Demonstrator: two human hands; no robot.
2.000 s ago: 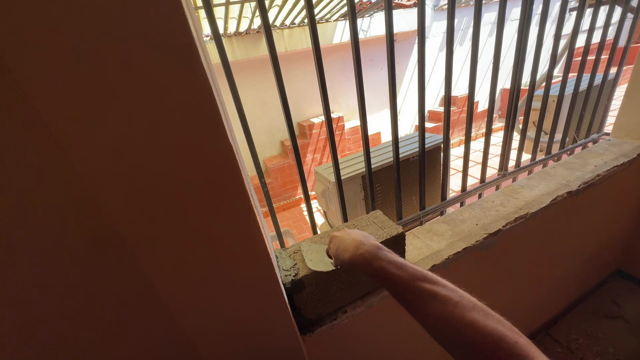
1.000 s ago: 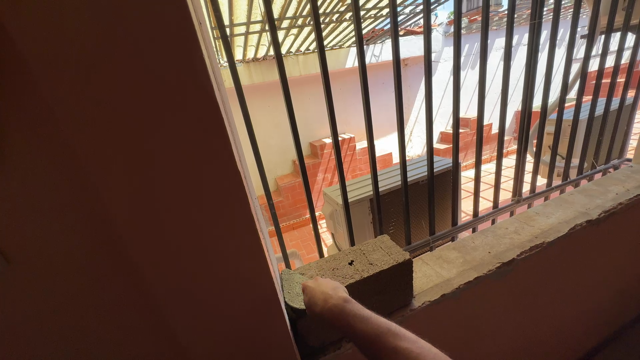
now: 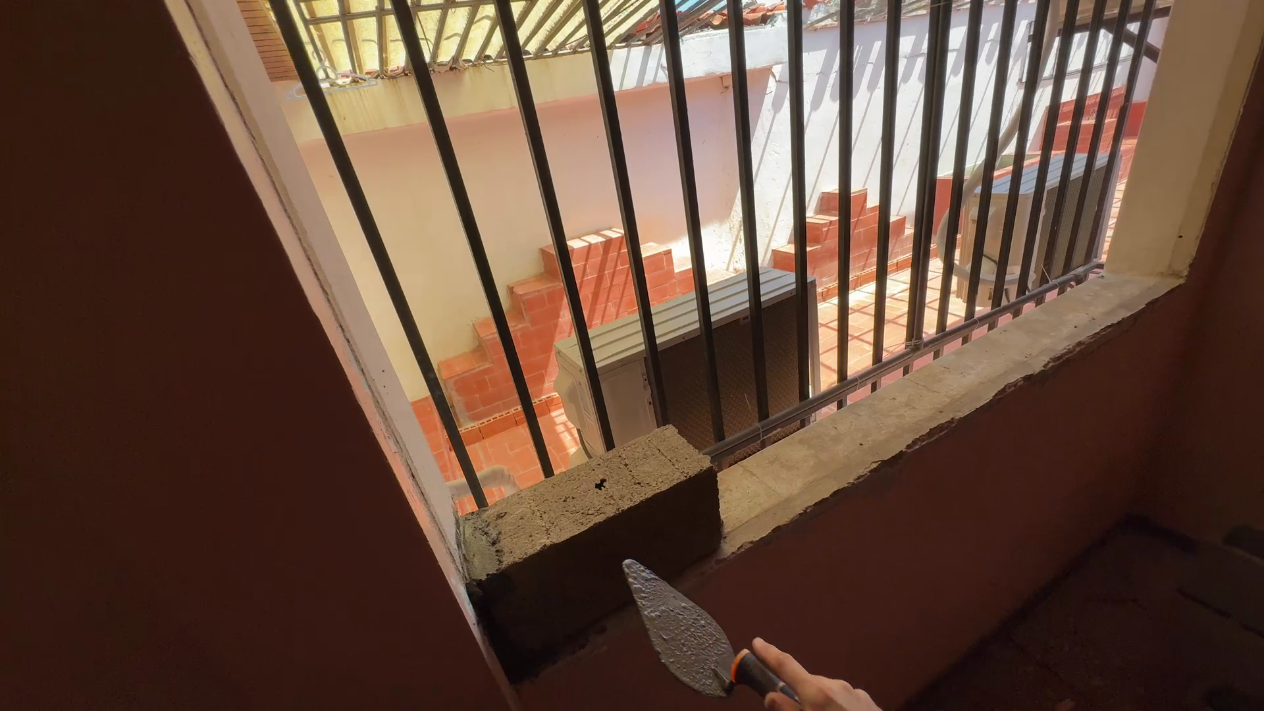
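My right hand is at the bottom edge, closed around the dark handle of a pointed masonry trowel. The trowel's blade is grey, rough with mortar residue, and points up and left, in front of the block's lower right part. A concrete block sits on the left end of the window sill, against the window's side edge. Its top has a small dark hole, and grey mortar shows at its left end. My left hand is not in view.
Black metal bars stand along the outer side of the sill. Beyond them are an air-conditioner outdoor unit, another unit and stepped red brickwork. A dark wall rises close on the left.
My right hand was at the block's left end in both earlier frames. It has moved away, down and right, and the trowel blade is now in plain sight.
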